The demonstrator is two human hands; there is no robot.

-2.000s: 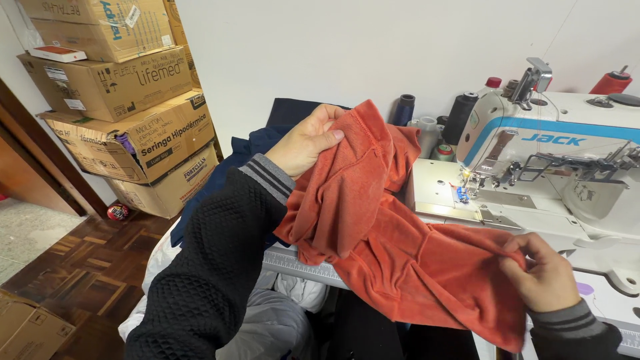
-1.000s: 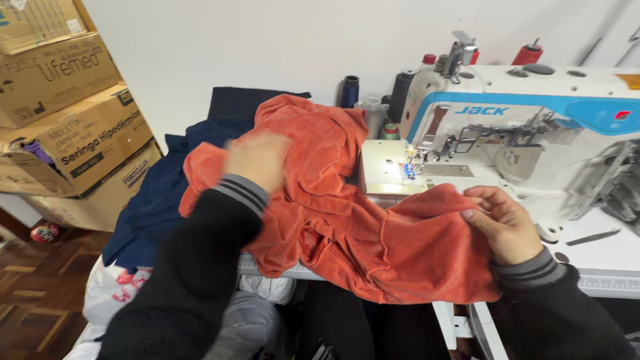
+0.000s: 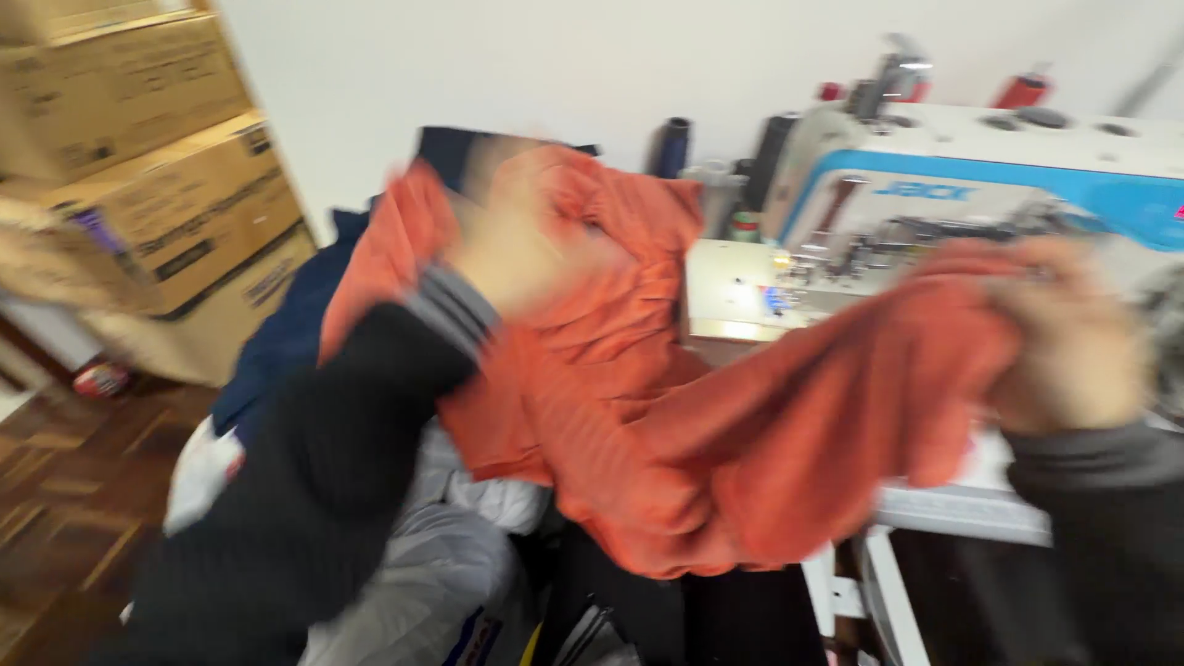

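An orange-red fabric garment (image 3: pixel 601 370) hangs in loose folds across the middle, in front of a Jack industrial sewing machine (image 3: pixel 971 176). My right hand (image 3: pixel 1073 333), blurred, is closed on the garment's right end and holds it raised before the machine's head. Over the garment's upper left part lies my left hand (image 3: pixel 527 231), strongly blurred; whether its fingers grip the cloth cannot be told. The machine's lit needle area (image 3: pixel 782 296) shows just beyond the cloth. Dark blue fabric (image 3: pixel 296 314) lies under and to the left of the garment.
Thread cones, one dark blue (image 3: pixel 672 148) and one red (image 3: pixel 1024 91), stand behind and on the machine. Stacked cardboard boxes (image 3: pixel 176 203) rise at the left. Below the garment are a grey-white bag (image 3: pixel 435 573) and the white table frame (image 3: pixel 893 583).
My right hand has lifted the garment's right end higher, in front of the machine. My left hand, on the garment's left part one second ago, is now over its upper part.
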